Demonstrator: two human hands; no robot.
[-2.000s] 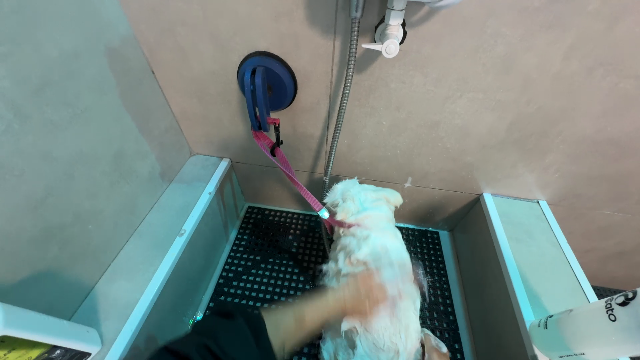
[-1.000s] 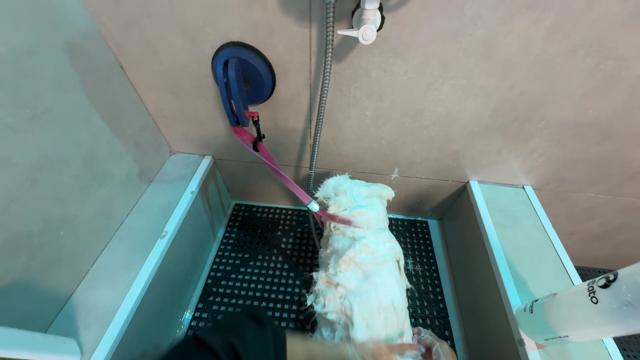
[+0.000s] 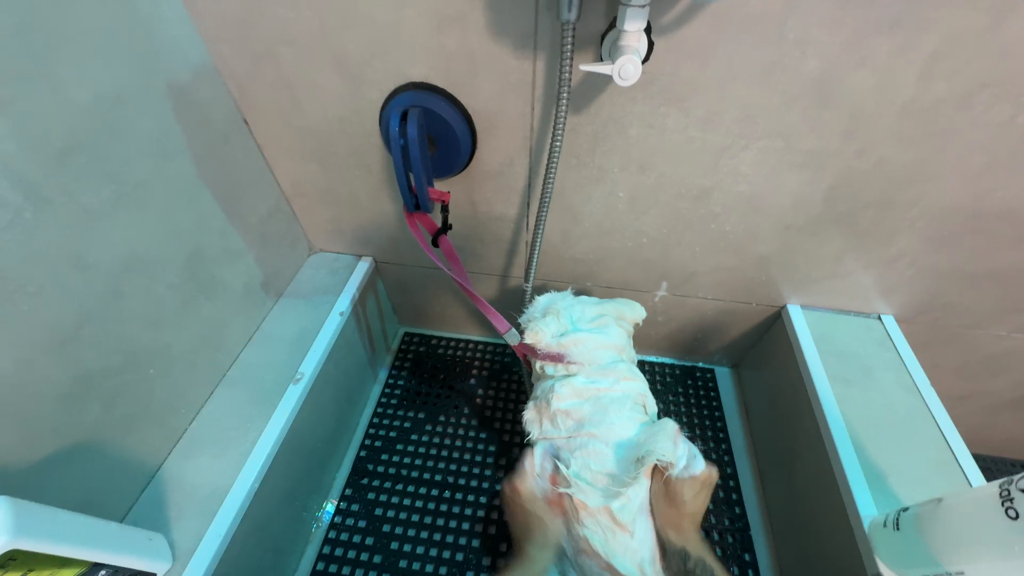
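A wet white dog (image 3: 596, 400) stands on a black perforated rubber mat (image 3: 432, 472), its head toward the wall. A pink leash (image 3: 472, 292) runs from its neck to a blue suction-cup holder (image 3: 428, 136) on the wall. My left hand (image 3: 532, 500), somewhat blurred, presses against the left side of the dog's rear body. My right hand (image 3: 684, 492) is closed around the fur or leg at the dog's right hindquarter. The dog's face and lower legs are hidden.
Tiled tub walls (image 3: 280, 424) flank the dog. A metal shower hose (image 3: 552, 160) hangs behind it, beside a white valve (image 3: 626, 64). A white container (image 3: 80, 536) is at the lower left, and a translucent bottle (image 3: 952, 528) bearing writing is at the lower right.
My left arm, earlier reaching across the dog's back and then its rear, is now at the dog's left side. My right hand has come further into view at its right hindquarter.
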